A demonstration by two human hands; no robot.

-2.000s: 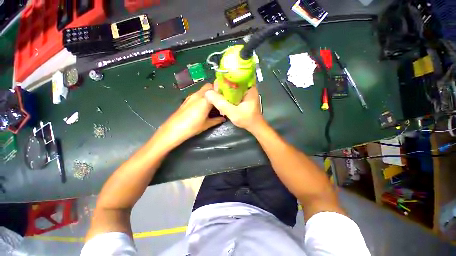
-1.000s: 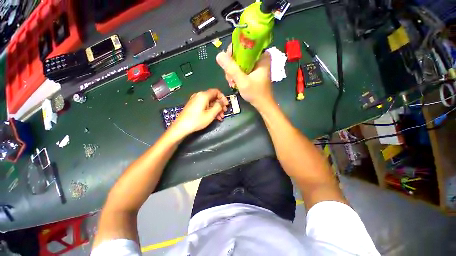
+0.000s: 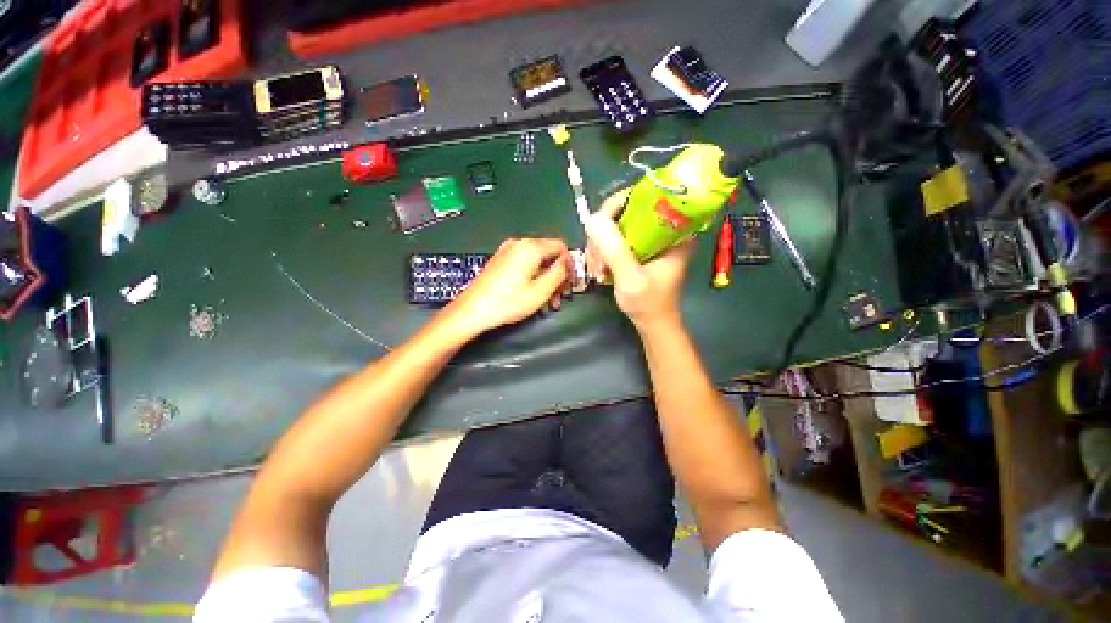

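Observation:
An open flip phone (image 3: 441, 278) lies on the dark green mat, its dark keypad half showing at the left. My left hand (image 3: 521, 280) rests on the phone's middle and covers part of it; its fingertips are at the pale half. My right hand (image 3: 636, 262) is closed around the lime-green electric screwdriver (image 3: 674, 201), which is tilted, with its lower end at the phone's right part. The tip is hidden by my fingers. A slim white stick (image 3: 576, 183) lies on the mat just behind my right hand.
Behind the phone lie a module with a green board (image 3: 426, 205) and a red block (image 3: 368, 162). Stacked phones (image 3: 299, 101) stand on the grey strip. A red-handled screwdriver (image 3: 724, 253), a black battery-like piece (image 3: 752, 240) and the black cord are at right. Screw heaps (image 3: 205, 321) lie left.
My right hand has lowered the electric screwdriver from its raised position and shifted right. My left hand has moved slightly right on the phone. The head view has also shifted.

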